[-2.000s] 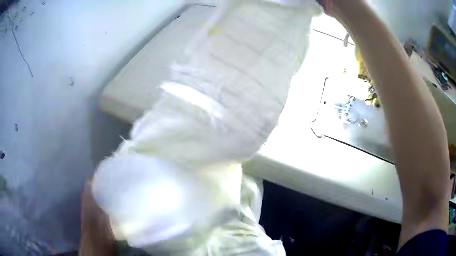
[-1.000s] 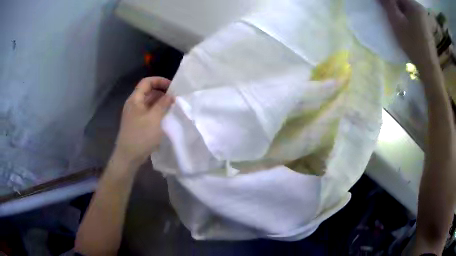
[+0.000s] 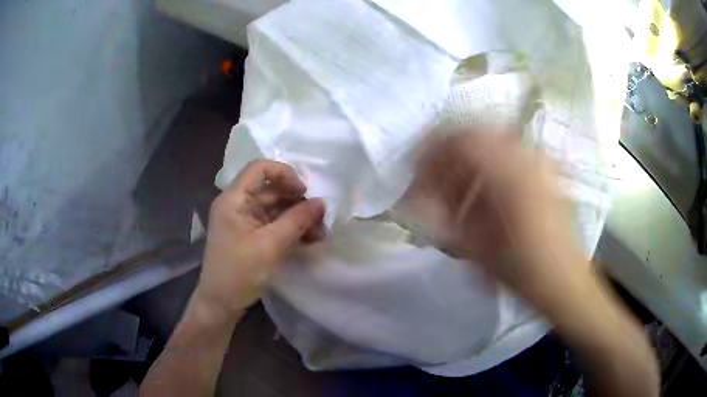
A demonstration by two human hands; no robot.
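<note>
A large white garment piece (image 3: pixel 419 302) lies spread and folded in front of me, over the lap and the machine table's edge. My left hand (image 3: pixel 267 217) is at its left side with fingers curled and thumb near the fingertips; whether cloth is pinched there is unclear. My right hand (image 3: pixel 481 186) is strongly blurred over the middle of the garment, and its fingers and any grip cannot be made out. A textured part of the cloth with a small opening shows just above it.
The pale machine table (image 3: pixel 647 248) runs along the right, with bright metal machine parts (image 3: pixel 647 93) in glare at upper right. A white wall (image 3: pixel 70 155) is at left, with a pale ledge (image 3: pixel 108 298) below it. A small orange-red light glows at upper left.
My right hand has come from the upper right down over the middle of the garment. My left hand has moved slightly down and right. The garment's upper layers are rearranged.
</note>
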